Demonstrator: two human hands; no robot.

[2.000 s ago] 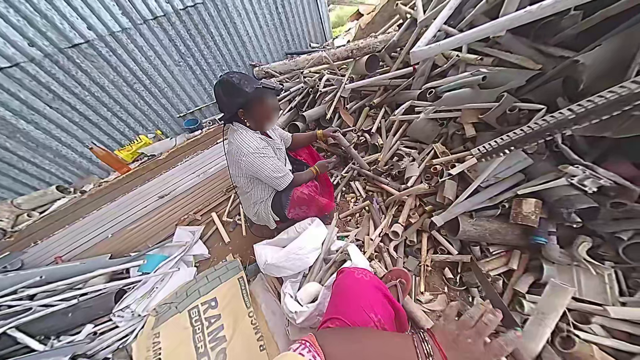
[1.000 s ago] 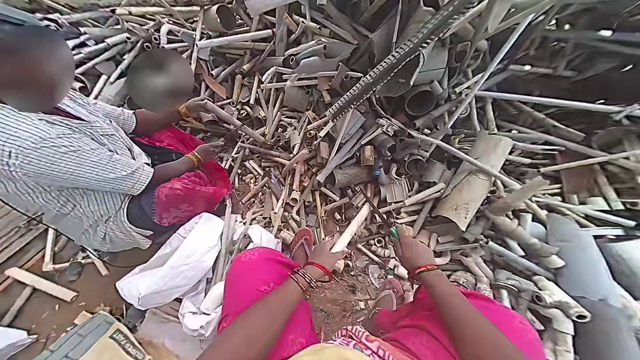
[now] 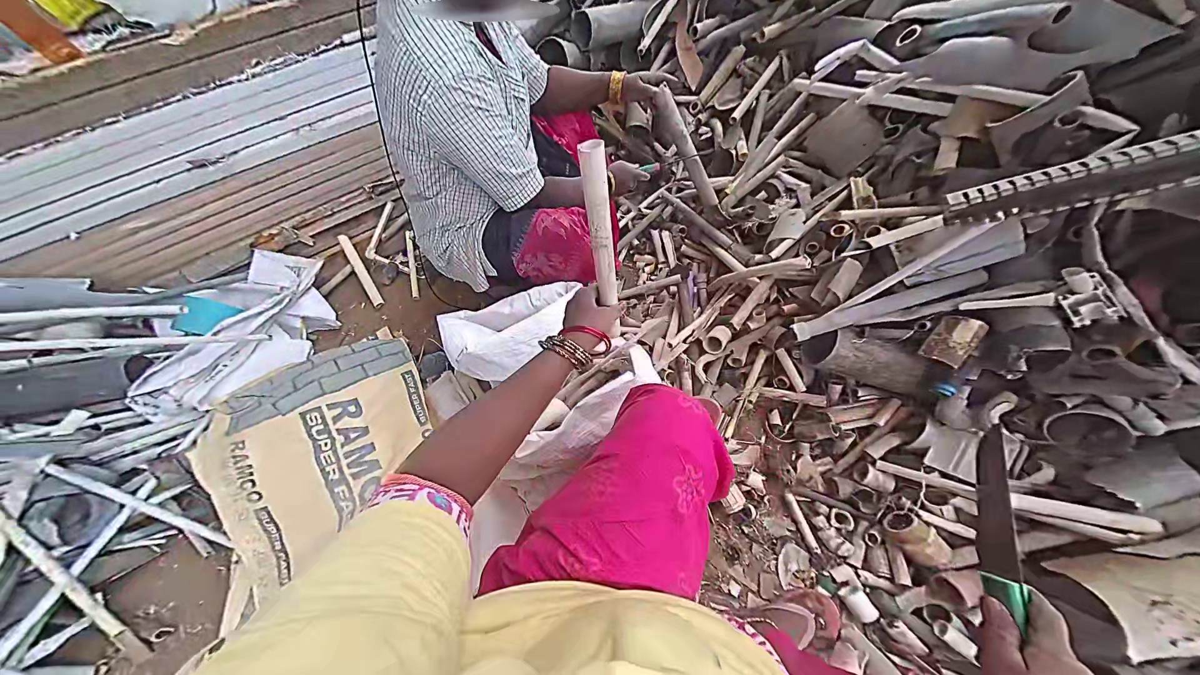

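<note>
My left hand (image 3: 592, 317), with red and metal bangles at the wrist, grips the lower end of a whitish plastic pipe (image 3: 600, 220) that stands nearly upright. It is over a white woven sack (image 3: 506, 328) that holds pipe pieces. At the lower right, my right hand (image 3: 1027, 637) holds a long dark blade (image 3: 996, 506) by its green handle (image 3: 1006, 600), the blade pointing up and away. Beneath it lie short pipe offcuts (image 3: 919, 539). A co-worker (image 3: 459, 131) sits ahead, holding a grey pipe (image 3: 684, 145) and a green-handled tool.
A big heap of scrap pipes (image 3: 844, 141) fills the right side. A printed cement bag (image 3: 319, 450) lies at the left, beside thin pipes and strips (image 3: 84, 506). Long grey lengths (image 3: 234, 159) lie behind. A dark toothed strip (image 3: 1078, 178) juts in from the right.
The left hand has moved from in front of my lap to over the white sack, with the pipe in it. The right hand with the blade is now out to the right. The view has swung left.
</note>
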